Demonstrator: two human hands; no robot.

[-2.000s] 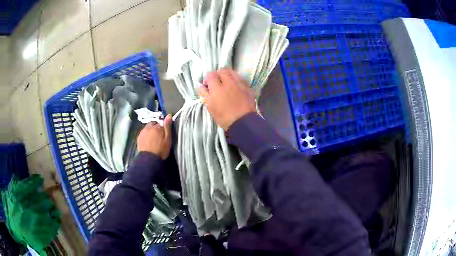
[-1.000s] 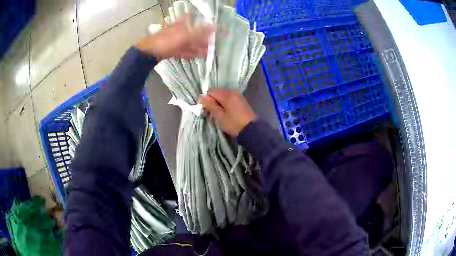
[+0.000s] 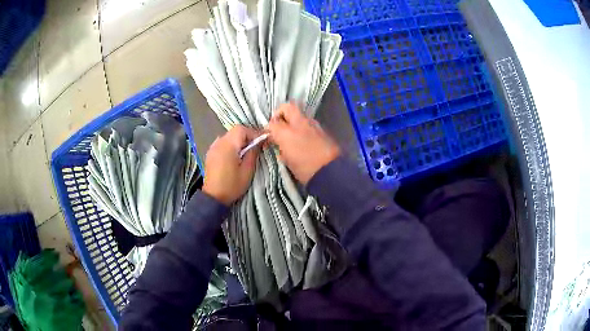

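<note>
A bundle of pale grey-green garment pieces (image 3: 265, 239) lies in front of me, narrow at the middle, with both ends fanning out. A white tie strip (image 3: 253, 144) shows at its narrow middle, between my hands. My left hand (image 3: 229, 165) is bare and pinches the strip at the left side of the bundle. My right hand (image 3: 303, 141) is bare, slightly blurred, with its fingers closed on the strip at the middle. The fingers hide most of the strip and any knot.
A blue lattice crate (image 3: 63, 161) at the left holds another bundle (image 3: 139, 187) with a dark tie. A blue crate (image 3: 420, 97) stands at the right, beside a white table (image 3: 556, 97) with a ruler-like edge. Green cloth (image 3: 45, 291) is at lower left, on the tiled floor side.
My left hand has come down from the bundle's upper end to its middle, beside my right hand. The strip's long upright end is now drawn in between the hands.
</note>
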